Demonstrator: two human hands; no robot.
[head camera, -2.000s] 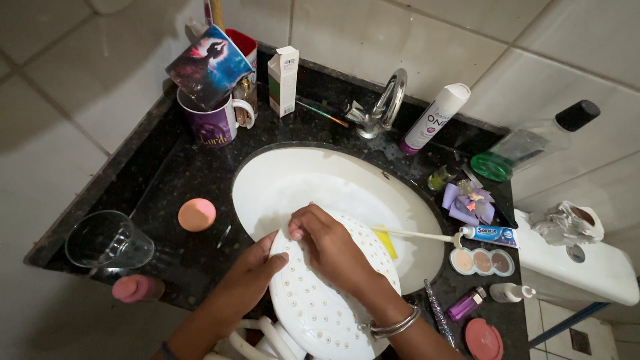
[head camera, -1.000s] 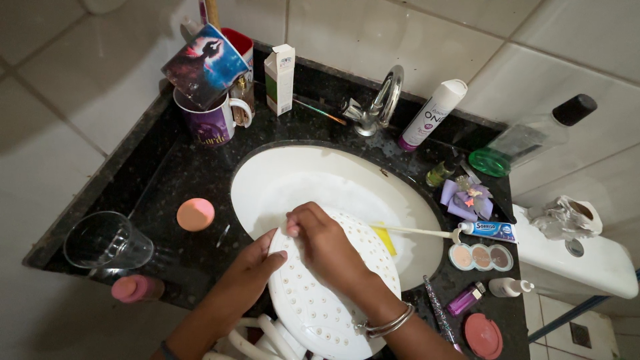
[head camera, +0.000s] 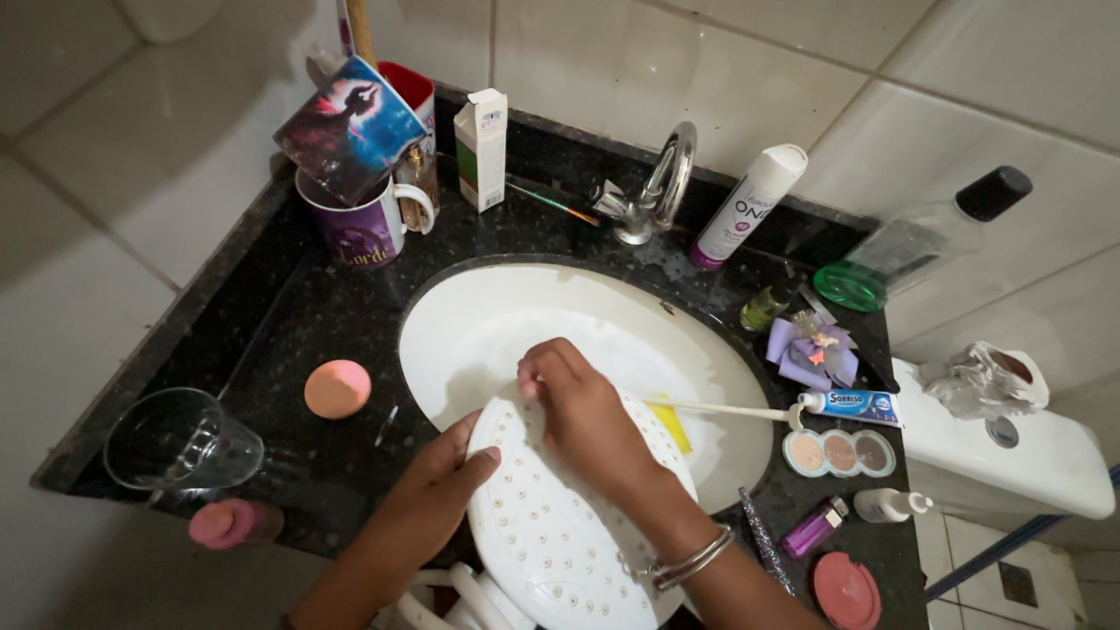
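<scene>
A large white plastic shower head (head camera: 560, 534), its face dotted with nozzles, is tilted over the near edge of the white oval sink (head camera: 490, 306). My left hand (head camera: 442, 477) grips its left rim, thumb on the face. My right hand (head camera: 569, 394), fingers bent together, is at the top of the face; whether it pinches anything small is hidden. White tubing (head camera: 455, 595) shows beneath the shower head. Inside the sink lies a yellow piece (head camera: 669, 424), partly behind a thin white stick (head camera: 717, 408) that reaches to the right rim.
A chrome faucet (head camera: 656, 188) stands behind the sink, beside a spray can (head camera: 748, 210). Stacked mugs (head camera: 354, 219) and a carton (head camera: 481, 153) are at the back left. A clear glass (head camera: 184, 442) is at the left edge. Toothpaste (head camera: 853, 407), cosmetics and a purple lighter (head camera: 814, 528) line the right side.
</scene>
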